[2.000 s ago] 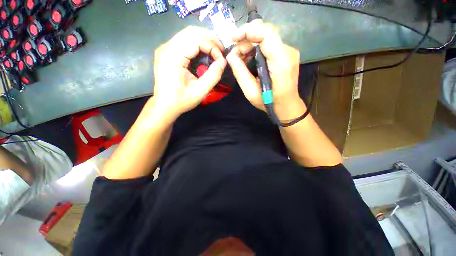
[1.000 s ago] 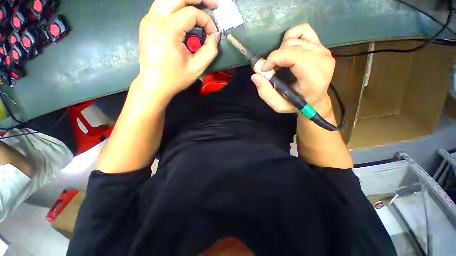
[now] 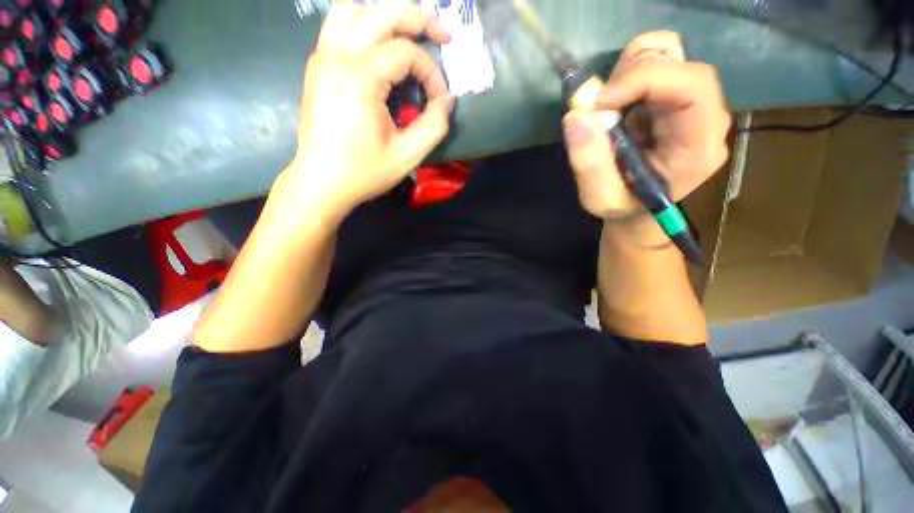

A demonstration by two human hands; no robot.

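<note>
My left hand (image 3: 366, 110) holds a black switch unit with a round red face (image 3: 408, 112), partly hidden by the curled fingers. A small white circuit board (image 3: 468, 58) lies on the bench just right of my left fingertips, its top cut off by the picture's upper edge. My right hand (image 3: 656, 125) holds a soldering iron (image 3: 636, 165) with a black handle, green band and pale collar. Its metal tip points up and left, right of the board and apart from it. The tip is blurred.
Rows of black-and-red switch units (image 3: 62, 75) stand at the upper left on the green bench top (image 3: 231, 110). An open cardboard box (image 3: 792, 220) is below the bench at right. A black cord (image 3: 832, 122) runs at upper right. Another person's sleeve (image 3: 80, 331) shows at left.
The right hand came away from the left hand, and the iron's tip has moved from beside the left fingertips up and right. The left hand still holds the switch unit.
</note>
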